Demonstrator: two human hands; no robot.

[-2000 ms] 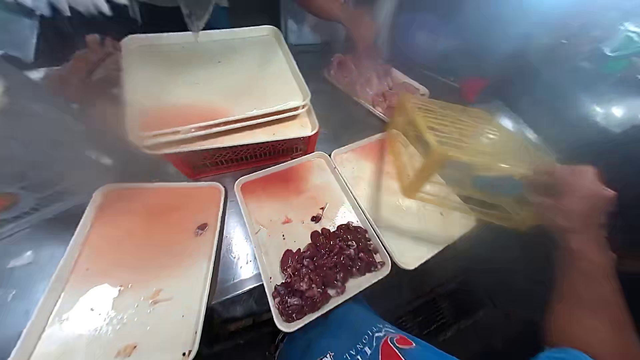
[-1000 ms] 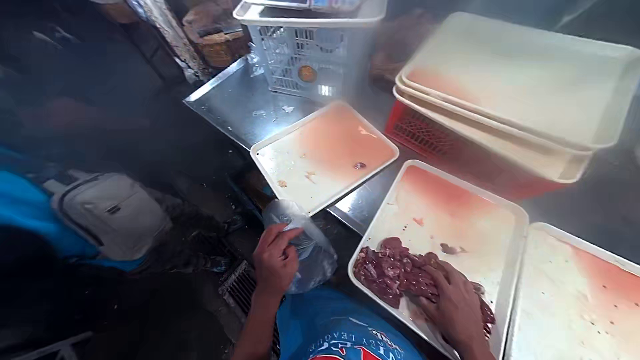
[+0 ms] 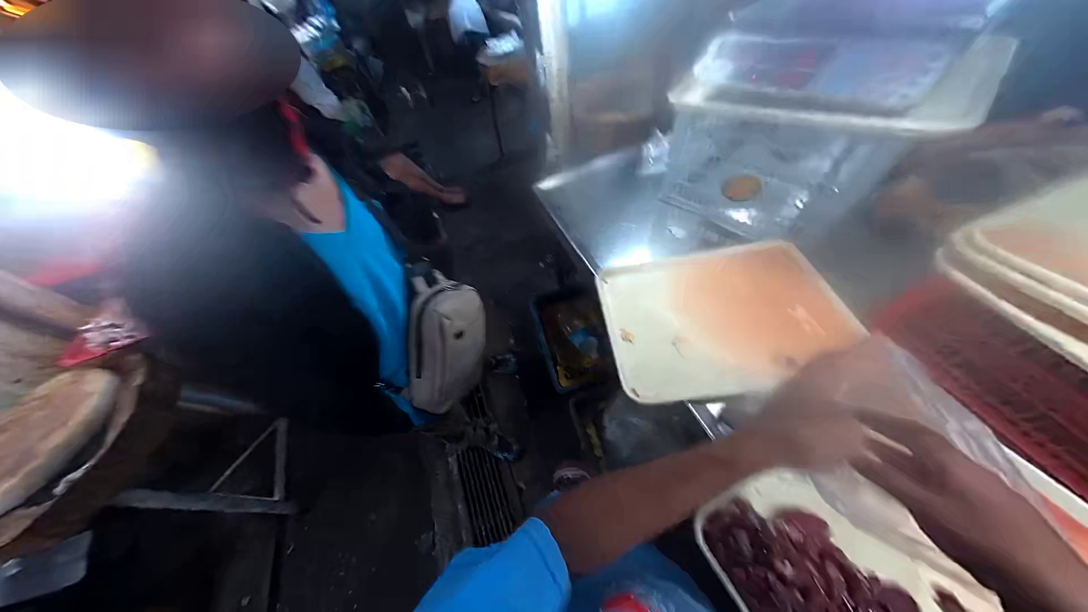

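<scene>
My left hand (image 3: pixel 820 416) and my right hand (image 3: pixel 914 455) meet above a white plastic tray (image 3: pixel 778 489) at the lower right. Both hold a clear plastic bag (image 3: pixel 952 399), which is blurred; their fingers are partly hidden. Below them, dark red pieces of raw organ meat (image 3: pixel 790 552) lie heaped in the tray. Beyond my left hand sits another white tray (image 3: pixel 731 319) with a thin reddish film of liquid and a few small scraps.
A red plastic crate (image 3: pixel 986 382) with stacked white trays (image 3: pixel 1020 280) stands at the right. A pale crate (image 3: pixel 765 170) stands on the metal table (image 3: pixel 595 204). A person with a beige backpack (image 3: pixel 446 344) is at the left, near a round wooden block (image 3: pixel 59 425).
My right hand has left the meat and come up to my left hand at the plastic bag. The yellow crate held two seconds ago is out of view. The view has swung left.
</scene>
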